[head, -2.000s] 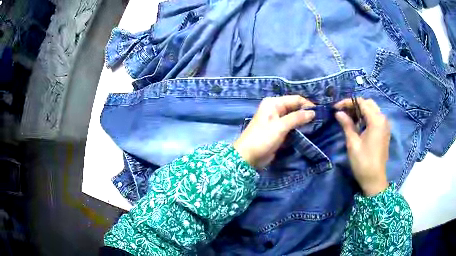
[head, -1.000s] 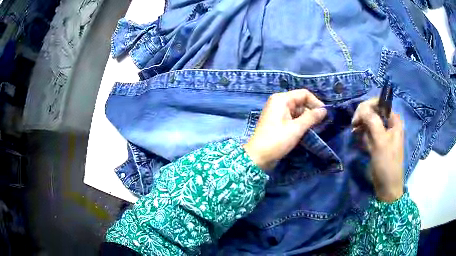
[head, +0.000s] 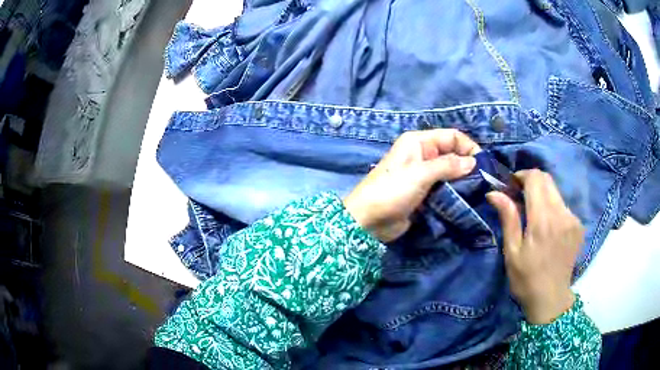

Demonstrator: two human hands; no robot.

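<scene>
A blue denim jacket [head: 268, 166] lies spread on a white tabletop. Its button placket [head: 376, 124] runs across the middle, with several round metal buttons. My left hand [head: 420, 177] pinches a fold of the denim between thumb and fingertips, just below the placket. My right hand [head: 539, 235] holds dark thread snips, mostly hidden in the fingers. The snips' bright blades [head: 493, 180] point at the pinched fold, close to my left fingertips. A stitched pocket flap [head: 467, 213] lies below my hands. Any loose thread is too small to see.
The jacket's collar [head: 597, 123] lies at the right and a cuff [head: 184, 50] at the upper left. White tabletop [head: 159, 238] shows at the left and lower right. A grey bin with pale cloth [head: 83, 108] and a floor with a yellow line [head: 119, 282] lie beyond the left edge.
My right hand moved away from the fold with the snips upright, then came back with the blades pointing left at it. My left hand still pinches the denim. The placket has shifted slightly.
</scene>
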